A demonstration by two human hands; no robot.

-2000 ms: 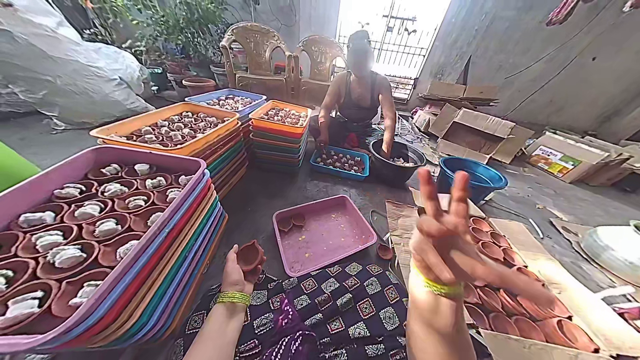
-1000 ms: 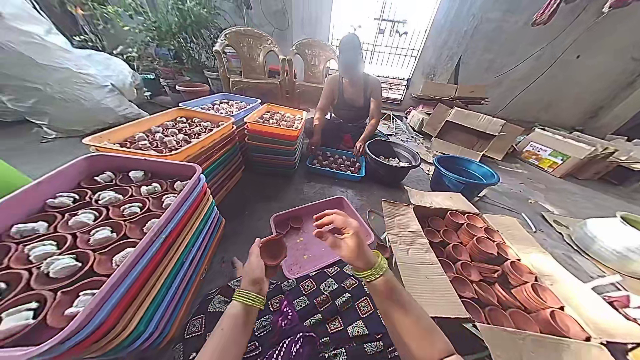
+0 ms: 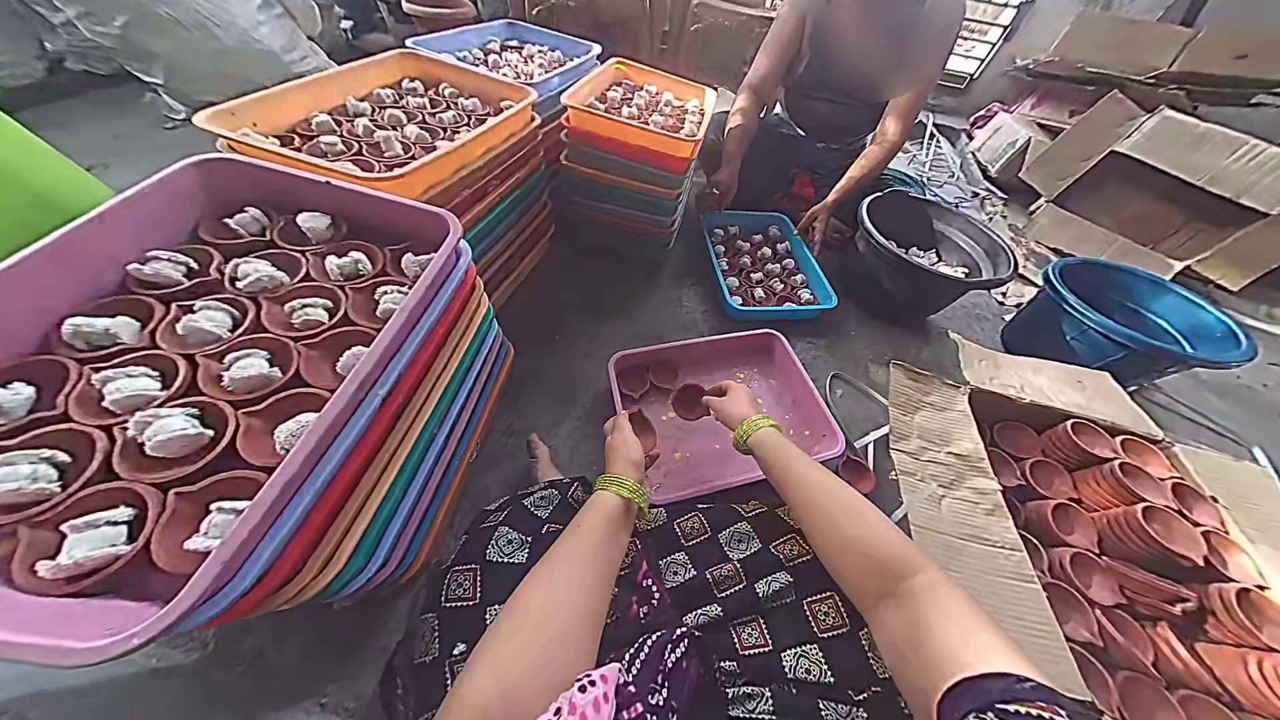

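Observation:
In front of me a pink plastic tray [image 3: 740,470] lies on the floor, with clay lamp cups [image 3: 664,375] in its far left corner. My left hand [image 3: 624,450] holds one or more clay cups [image 3: 643,432] over the tray's left side. Between the fingers of my right hand [image 3: 733,404] is a single clay cup [image 3: 691,402], beside the cups in the tray; whether it touches the tray bottom I cannot tell. Another clay cup [image 3: 856,474] lies outside the tray's right edge. At my right an open cardboard box [image 3: 945,480] holds many stacked clay cups [image 3: 1150,535].
Stacked trays stand at left, the pink top one [image 3: 440,225] holding cups with whitish lumps. An orange-topped stack [image 3: 640,70] is behind. Across from me a person's hands touch a blue tray [image 3: 825,290] near a black tub [image 3: 890,270]. A blue tub [image 3: 1120,330] stands at right.
My right hand, empty two seconds ago over the box side, is now at the pink tray with a cup. My left hand has moved to the tray's left side. The view has tilted down.

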